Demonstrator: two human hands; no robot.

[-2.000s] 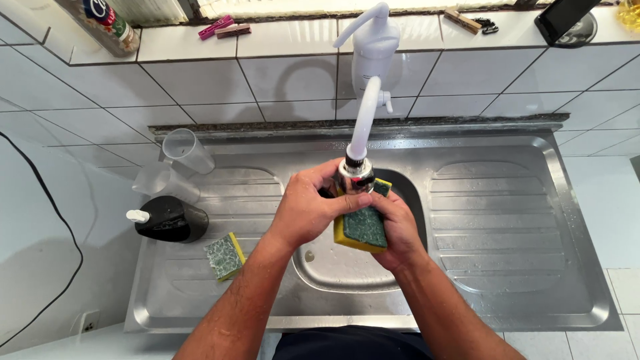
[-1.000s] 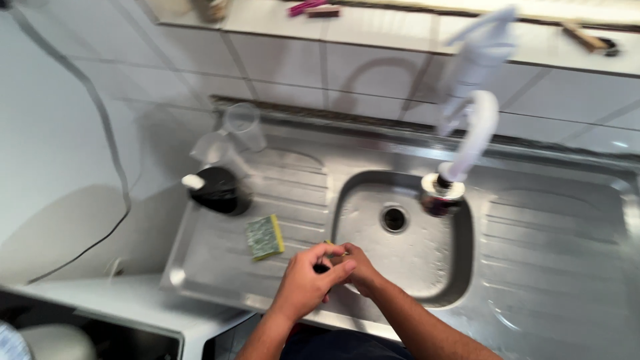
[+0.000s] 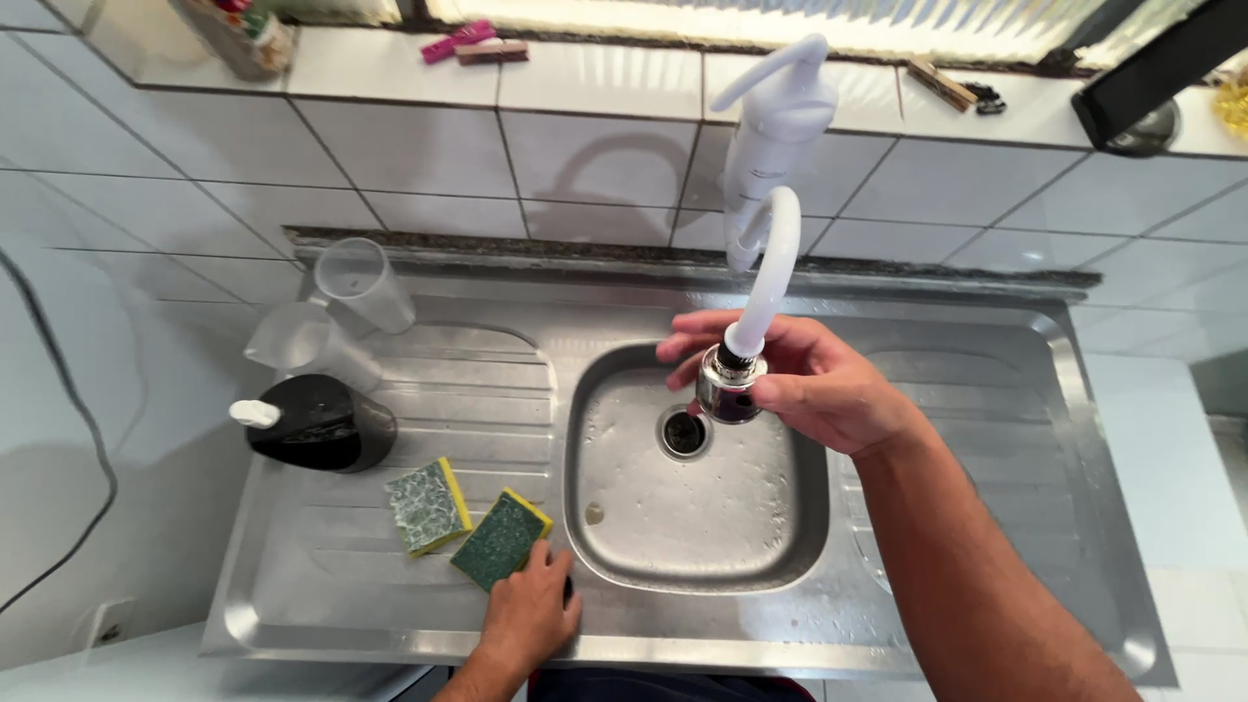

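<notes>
My left hand (image 3: 531,606) is low on the left drainboard, its fingertips at the lower right edge of a green and yellow scouring sponge (image 3: 502,539). Something small and black shows by those fingers; its shape is mostly hidden. Beside this sponge lies a second, paler scouring sponge (image 3: 427,509). My right hand (image 3: 819,385) is raised over the sink basin (image 3: 697,526), thumb against the chrome nozzle (image 3: 731,385) on the white curved spout (image 3: 780,263). Its other fingers are spread behind the nozzle. No water is seen flowing from it.
A black dispenser (image 3: 327,424) with a white top and two translucent plastic cups (image 3: 366,283) stand at the left. The white faucet body (image 3: 780,127) rises at the back. Clothespins (image 3: 492,53) and a black stand (image 3: 1141,88) are on the tiled ledge.
Two seconds ago both hands were at the nozzle with the green sponge; it now lies on the left drainboard. Since the last frame, my right hand has moved up to the nozzle.
</notes>
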